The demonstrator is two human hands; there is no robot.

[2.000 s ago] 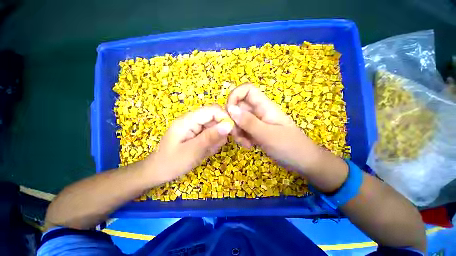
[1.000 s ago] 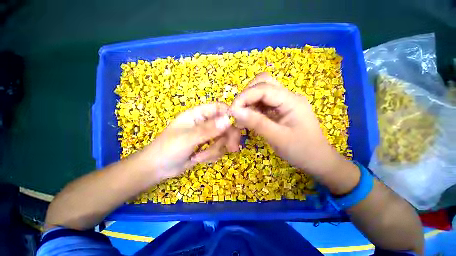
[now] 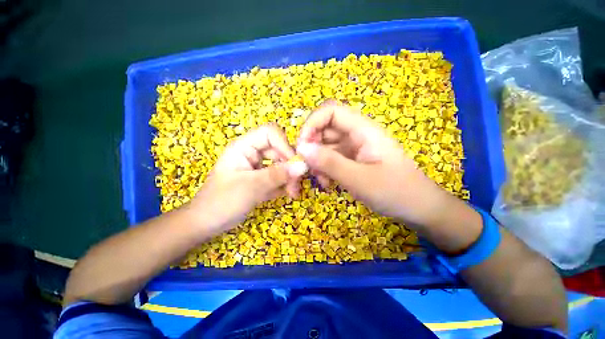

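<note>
Many small yellow plastic parts lie loose in a blue tray. My left hand is over the middle of the tray, with thumb and fingertips pinched on a small yellow part. My right hand meets it there, thumb and fingers curled together at the same spot. The fingertips hide most of the part, and I cannot tell whether my right fingers hold a piece of their own. A blue band is around my right wrist.
A clear plastic bag partly filled with duller yellow parts lies right of the tray on a dark green surface. A red object shows at the lower right, above blue floor with yellow lines.
My right hand turned and its fingers opened somewhat, then curled in again at my left fingertips. Both hands stay together over the tray's middle. The view has shifted slightly.
</note>
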